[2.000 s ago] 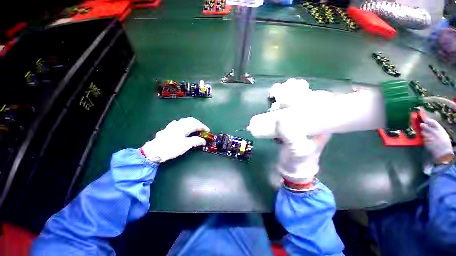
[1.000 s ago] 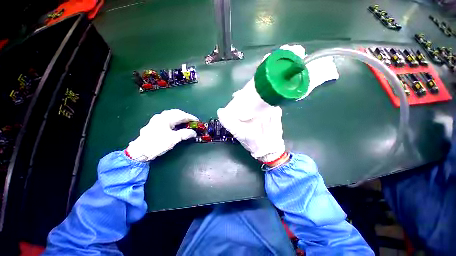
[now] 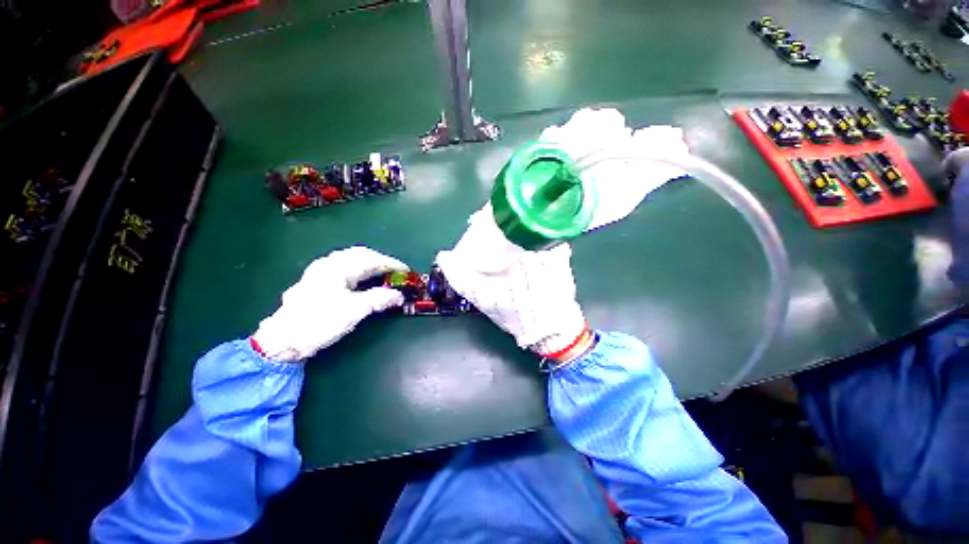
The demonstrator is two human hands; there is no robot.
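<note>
A narrow circuit board (image 3: 427,294) with red and dark parts lies on the green bench (image 3: 425,409). My left hand (image 3: 332,303), in a white glove, grips its left end between thumb and fingers. My right hand (image 3: 519,278), also gloved, is closed around the glue syringe over the board's right end and hides that end. Only the syringe's green cap (image 3: 545,194) shows, facing up; the barrel and needle are hidden. A clear air hose (image 3: 767,239) curves from the cap to the right and down. A second circuit board (image 3: 338,183) lies behind my left hand.
A crumpled white cloth (image 3: 638,170) lies behind my right hand. A grey stand post (image 3: 455,74) is bolted behind. A black bin (image 3: 117,244) stands at left. Smaller boards sit on a red sheet (image 3: 818,202) at right, with more boards beyond. A neighbour's gloved hand (image 3: 959,175) shows at the right edge.
The syringe was lying level, its tip right of the board; it now stands cap-up over the board's right end. Since one second ago, both hands hold nearly the same pose while the view has shifted slightly.
</note>
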